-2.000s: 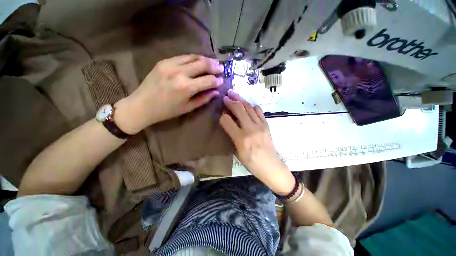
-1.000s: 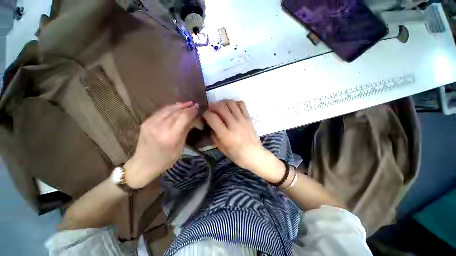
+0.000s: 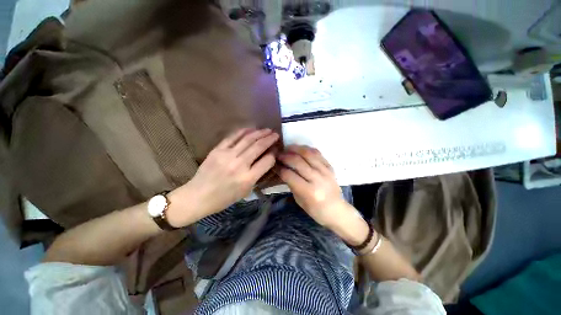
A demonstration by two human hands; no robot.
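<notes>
The brown garment [image 3: 209, 86] covers the table left of the needle and hangs towards the lap. Its straight right edge runs from the lit presser foot and needle area [image 3: 274, 56] down to my hands. My left hand [image 3: 237, 163] lies on the cloth near this edge, fingertips pressing it. My right hand [image 3: 310, 181] pinches the same edge beside the left fingertips, near the table's front edge. A ribbed-looking brown strip [image 3: 157, 126] lies on the garment to the left. The cloth under my fingers is partly hidden.
A smartphone [image 3: 437, 64] lies on the white machine bed [image 3: 369, 132], right of the needle. A printed ruler [image 3: 440, 152] runs along the bed's front. A second brown bundle [image 3: 430, 227] hangs below the table at right. Teal cloth [image 3: 523, 289] is at the lower right. A striped apron [image 3: 277, 264] covers the lap.
Both hands have moved from beside the needle down the cloth edge towards the table's front. Since one second ago, my left hand has flattened more onto the cloth. The camera view has shifted.
</notes>
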